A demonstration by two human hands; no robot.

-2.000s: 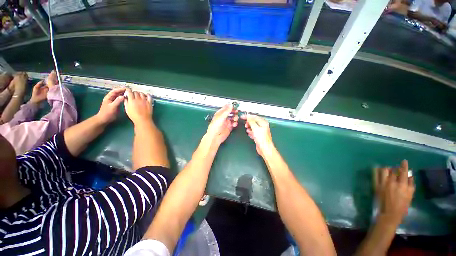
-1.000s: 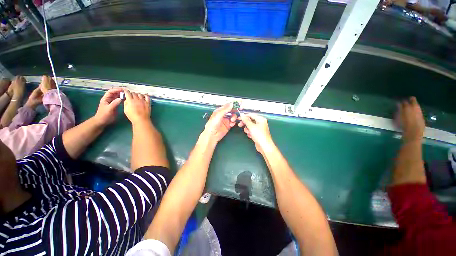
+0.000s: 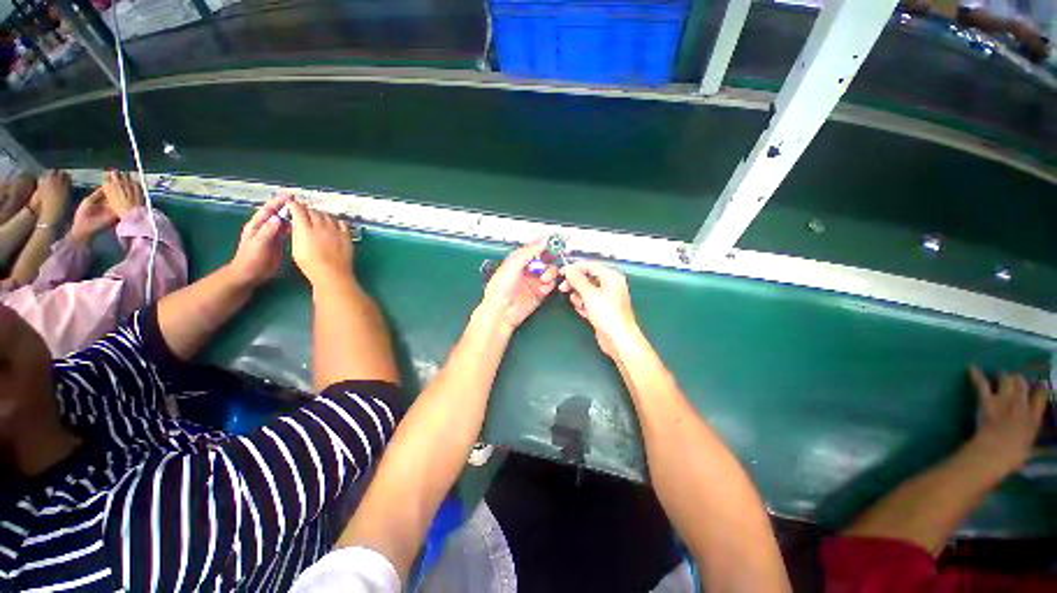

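Observation:
My left hand (image 3: 520, 284) holds a small round unit (image 3: 556, 244), silvery with a teal-green middle, in its fingertips over the white rail. My right hand (image 3: 595, 295) is just right of it, fingertips pinched close to the unit. A thin, slim thing seems to show at my right fingertips, too small to make out. Both hands are bare. Another small glinting piece (image 3: 488, 268) lies on the green ledge, left of my left hand.
A white rail (image 3: 440, 222) and slanted white upright (image 3: 800, 122) border the green belt, where small shiny units (image 3: 932, 244) lie. A blue bin (image 3: 589, 44) stands beyond. A person in stripes works at left; a hand (image 3: 1006, 415) with red sleeve rests at right.
The red-sleeved arm has moved from the rail down to the ledge's far right. Another bright unit now shows on the belt at right. My hands stay nearly in place, the held unit still at the left fingertips.

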